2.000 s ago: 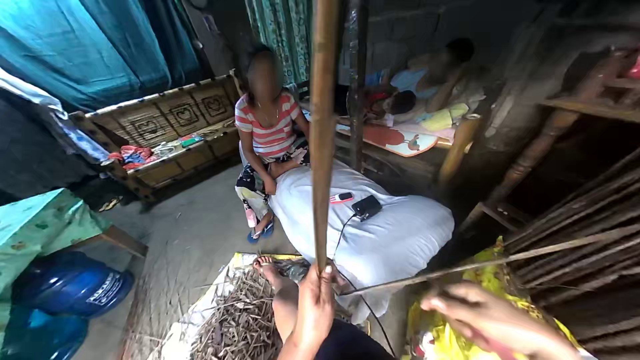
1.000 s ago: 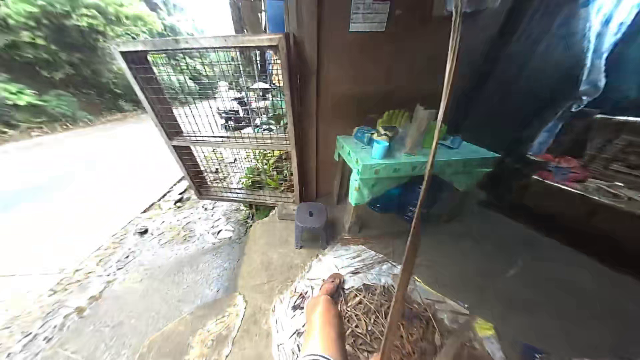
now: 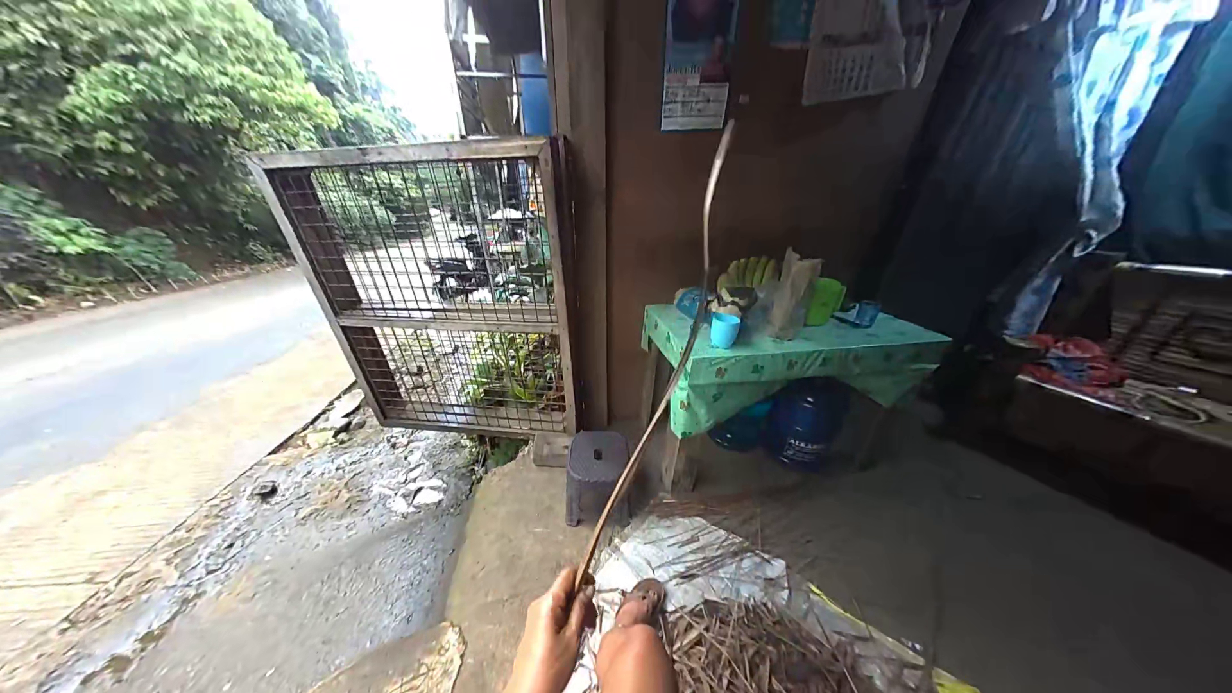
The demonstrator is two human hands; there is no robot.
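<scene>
My left hand (image 3: pixel 553 616) is closed around the lower end of a long, thin, brown stalk (image 3: pixel 628 474), at the bottom centre. The stalk rises from the hand in a bend, past the front of the table, and its pale tip stands before the wall near a calendar. Just right of the hand are my bent leg and my sandalled foot (image 3: pixel 643 602). A heap of dry brown strips (image 3: pixel 760 645) lies to the right of the leg, on a whitish sheet (image 3: pixel 703 553). My right hand is out of view.
A grey plastic stool (image 3: pixel 597 457) stands by a table with a green cloth (image 3: pixel 770 371), which bears cups, bananas and bags. Blue water containers (image 3: pixel 808 423) are under it. A wooden gate with wire mesh (image 3: pixel 443 241) is at left, beside a road (image 3: pixel 154 356). A bench (image 3: pixel 1155 409) is at right.
The view has swung from the seated person and white sack to the gate and green-covered table. The stalk's top now leans less far right, and my left hand has come into view since one second ago.
</scene>
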